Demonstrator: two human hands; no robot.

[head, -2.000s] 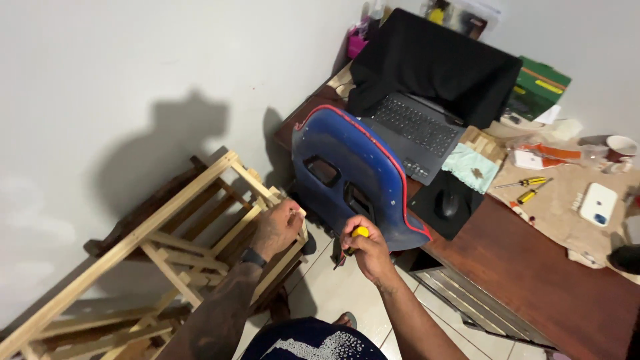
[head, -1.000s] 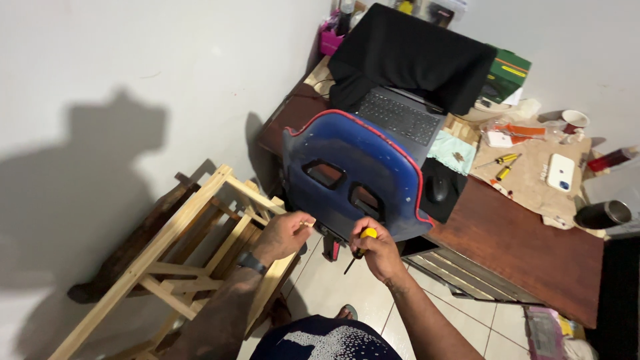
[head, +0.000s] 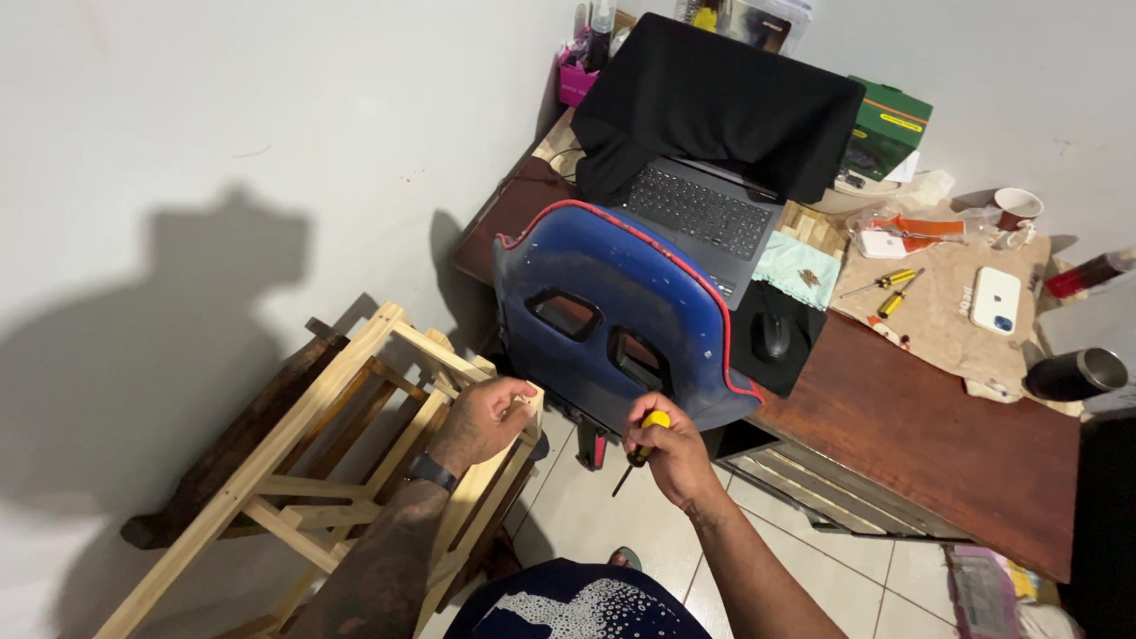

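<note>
My right hand [head: 676,451] grips a screwdriver [head: 655,424] with a yellow and black handle, its thin shaft pointing down and to the left. Near the end of a light wooden frame [head: 240,475], my left hand [head: 488,422] has thumb and fingers brought together at a wooden end piece; whether something small is between the fingertips cannot be told. A dark watch band circles the left wrist. Behind both hands stands the blue chair back [head: 612,297] with red edging. Two more yellow-handled screwdrivers [head: 896,293] lie on a beige cloth [head: 941,328] at the right.
The brown desk [head: 923,435] carries a laptop [head: 701,213] under a black cloth, a mouse [head: 772,337], a white phone [head: 996,300], a cup [head: 1017,209] and a dark tumbler [head: 1076,374]. A dark wooden piece [head: 222,444] leans between the wall and the frame.
My left hand rests near the end of the wooden frame, its fingers having shifted slightly. The screwdriver stays in my right hand, its shaft now pointing down and left.
</note>
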